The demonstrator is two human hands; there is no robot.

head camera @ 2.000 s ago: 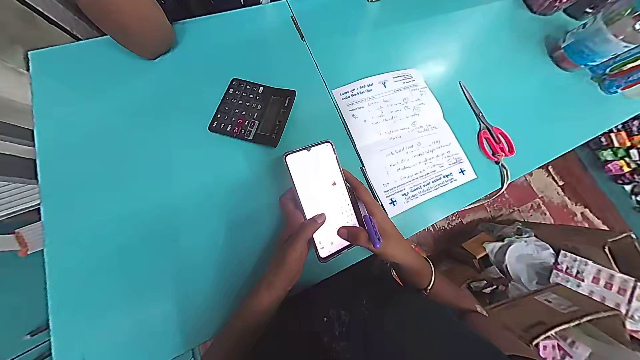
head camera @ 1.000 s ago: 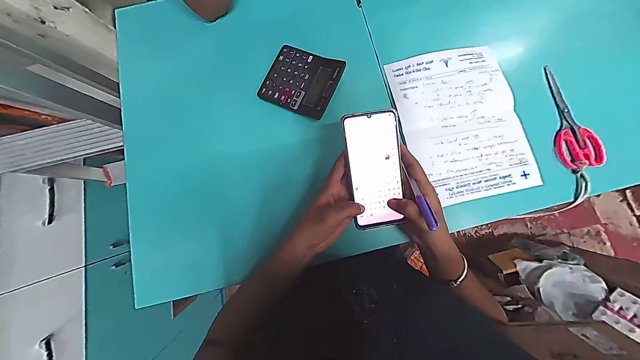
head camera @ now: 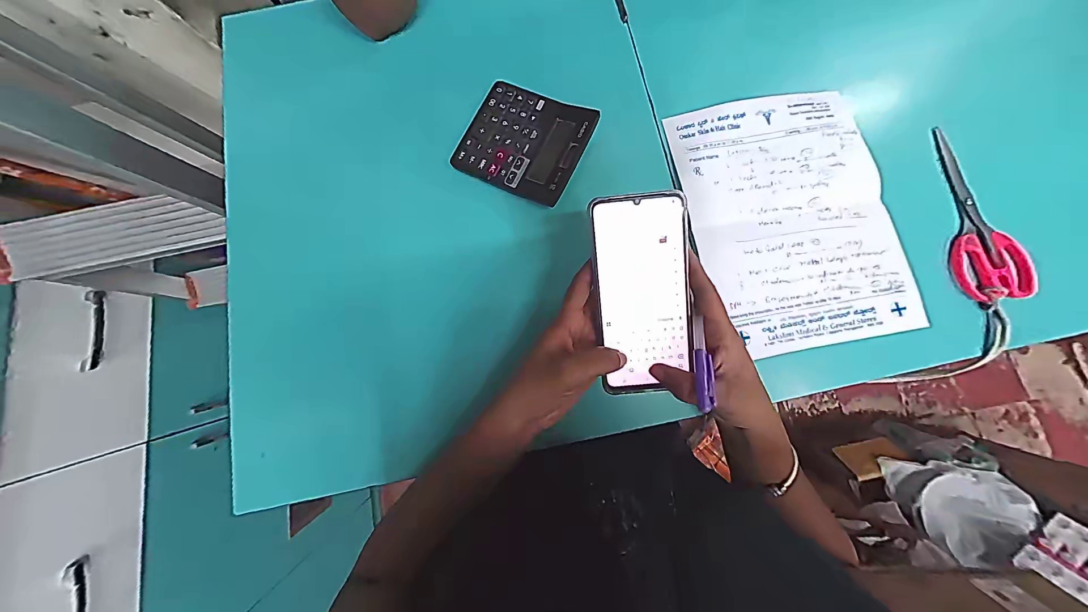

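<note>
A smartphone (head camera: 642,272) with a bright screen and an on-screen keyboard is held upright between both hands. My left hand (head camera: 574,348) grips its left side, the thumb over the lower left of the keyboard. My right hand (head camera: 731,365) grips the other side with its thumb at the lower screen, and a purple-capped pen (head camera: 705,378) is tucked against that hand. Beyond the phone lies a black calculator (head camera: 527,143). Right of the phone rests a creased sheet of paper (head camera: 790,221) with print and handwriting. Scissors with red handles (head camera: 990,259) lie farther right.
A teal table (head camera: 340,297) bears these things, with a seam running across it. Part of a person's arm (head camera: 376,15) rests at its far edge. Drawers with black handles (head camera: 76,365) stand at the left. Below the right edge are plastic bags (head camera: 977,510) and boxes.
The view has shifted, so the table things sit differently in the frame. Both hands still hold the phone, with the thumbs near the keyboard.
</note>
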